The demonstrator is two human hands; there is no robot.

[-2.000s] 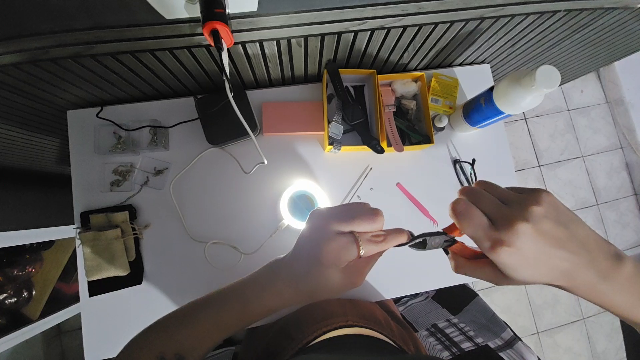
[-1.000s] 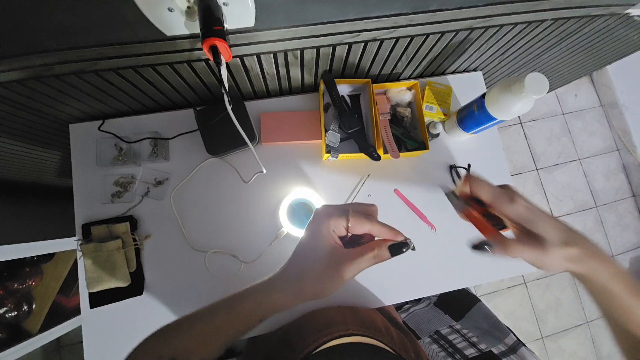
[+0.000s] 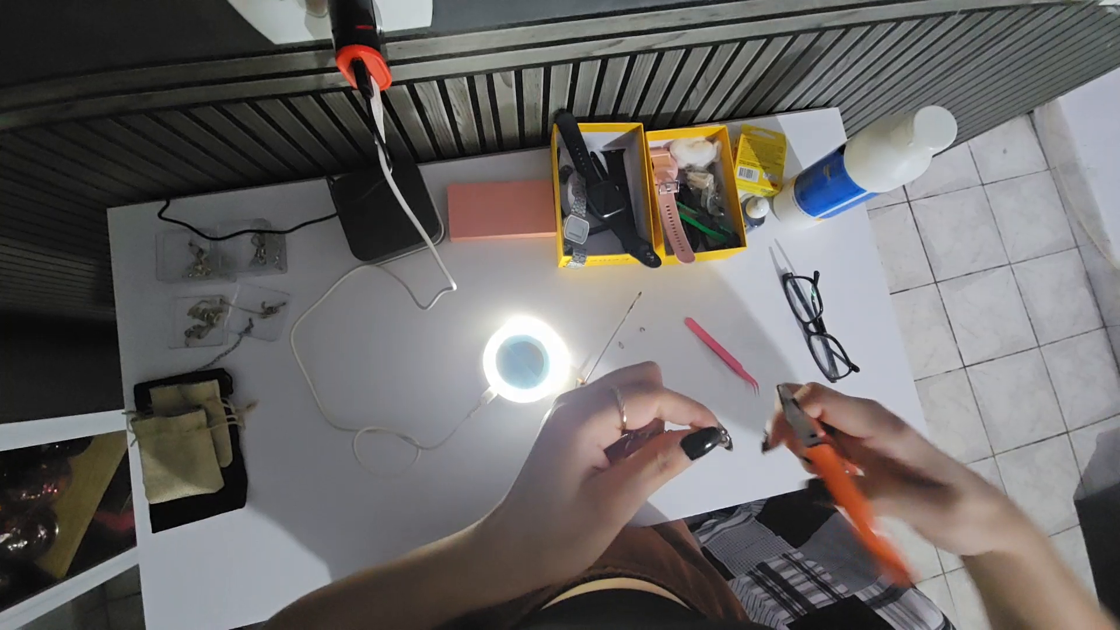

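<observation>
My left hand [image 3: 612,455] is at the lower middle, thumb and index finger pinched on a tiny metal piece [image 3: 724,437] at the nail tips. A dark reddish thing shows partly inside its curled fingers. To the right, my right hand [image 3: 884,446] holds orange-handled pliers [image 3: 831,472], slightly blurred, jaws pointing up and left, apart from the left hand. Pink curved tweezers [image 3: 719,352] lie on the white table [image 3: 420,525] above and between the hands. A lit ring lamp [image 3: 525,360] stands left of them, with a thin metal tool [image 3: 615,332] beside it.
Two yellow boxes [image 3: 604,261] with watches and small items stand at the back, near a pink box [image 3: 500,211] and a blue-and-white bottle [image 3: 822,188]. Black eyeglasses [image 3: 815,325] lie at the right. Clear bags [image 3: 199,321] of metal pieces and beige pouches [image 3: 184,451] are at the left.
Two seconds ago the pliers' jaws were at my left fingertips; they have come away to the right. The pliers have turned in my right hand, and the eyeglasses now show fully.
</observation>
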